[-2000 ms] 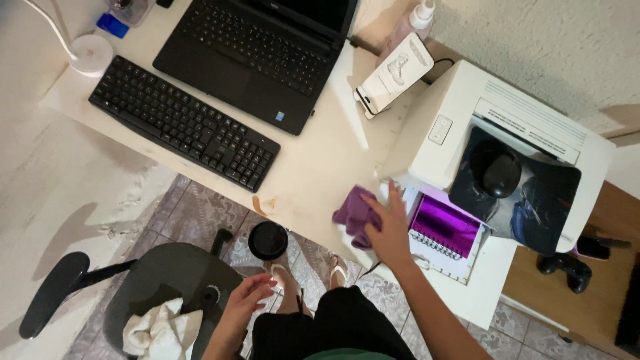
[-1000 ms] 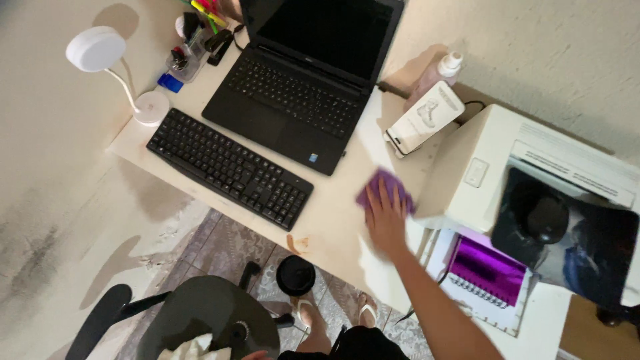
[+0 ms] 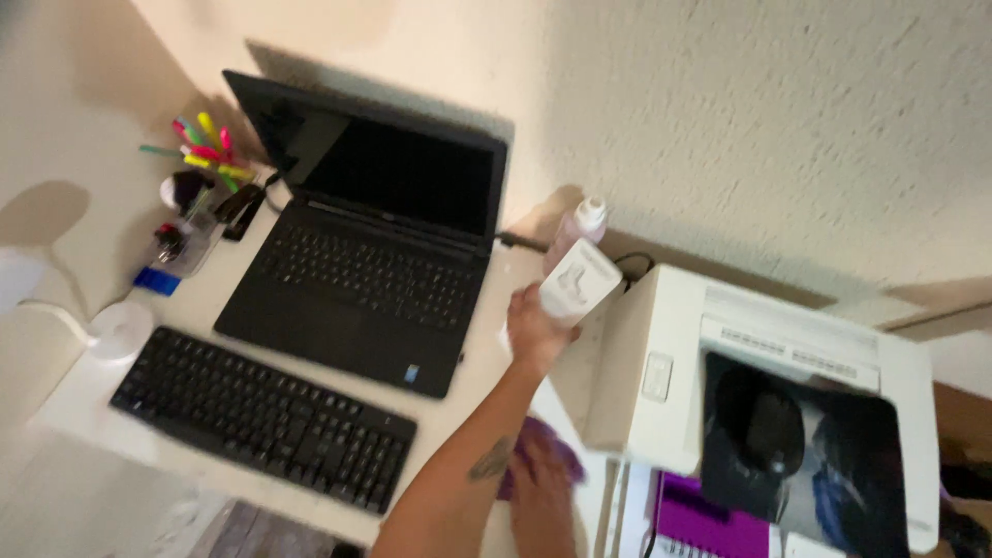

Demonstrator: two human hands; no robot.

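My left hand [image 3: 536,329] grips a small white box [image 3: 581,280] with a line drawing on it, just in front of a pinkish bottle [image 3: 575,229] with a white cap. Below that forearm, my right hand [image 3: 542,473] lies flat on a purple cloth [image 3: 564,453] on the white desk [image 3: 484,407], left of the printer. The fingers are somewhat blurred, and part of the cloth is hidden under the hand and the tattooed left forearm.
A black laptop [image 3: 349,294] stands open behind a black keyboard [image 3: 263,415]. On the right, a white printer [image 3: 674,333] carries a mouse pad [image 3: 845,434] and mouse [image 3: 775,430]; a purple notebook [image 3: 713,519] lies below. A lamp base [image 3: 122,332] and a clear organizer [image 3: 190,252] are at left.
My left hand has come into view and taken hold of the white box, which stood by the bottle. My right hand remains on the purple cloth. The view has shifted toward the wall.
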